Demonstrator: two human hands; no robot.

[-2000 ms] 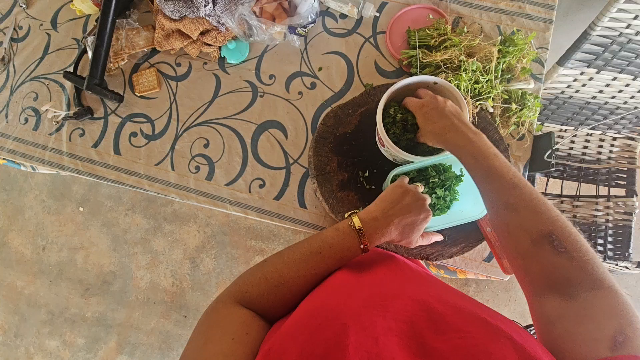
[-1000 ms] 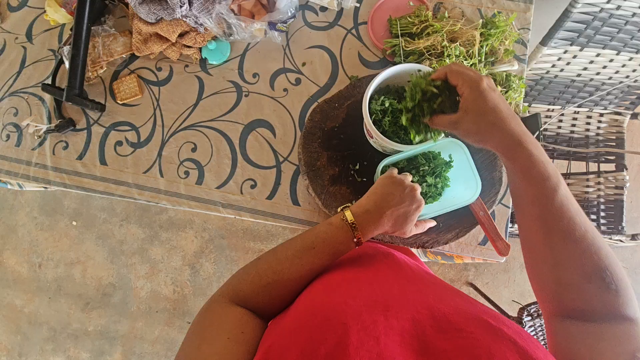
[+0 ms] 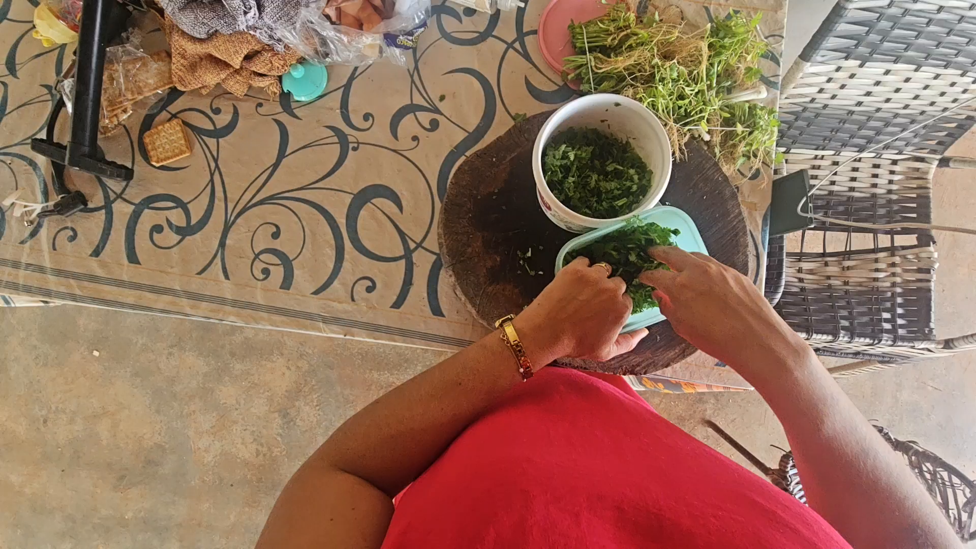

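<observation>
My left hand [image 3: 591,309], with a ring and a gold bracelet at the wrist, grips the near left side of a turquoise plastic container [image 3: 690,233]. Chopped green herbs [image 3: 621,248] are heaped in it. The fingertips of my right hand [image 3: 679,286] touch the herbs at the container's right part; whether they pinch any is hard to tell. Just beyond stands a white plastic tub [image 3: 543,171] with more chopped herbs [image 3: 595,171] inside. Both containers rest on a round dark wooden board [image 3: 488,229], where a few green bits lie.
Bunches of rooted herbs [image 3: 679,72] and a pink lid [image 3: 560,34] lie behind the tub. At the far left are a black stand [image 3: 88,99], a cracker [image 3: 168,142], a brown cloth [image 3: 217,57] and a turquoise lid [image 3: 305,81]. A woven chair [image 3: 862,290] stands at the right.
My right hand has come from the white tub, where it lifted a clump of herbs, to the turquoise container. The heap there looks larger. My left hand has stayed at the container.
</observation>
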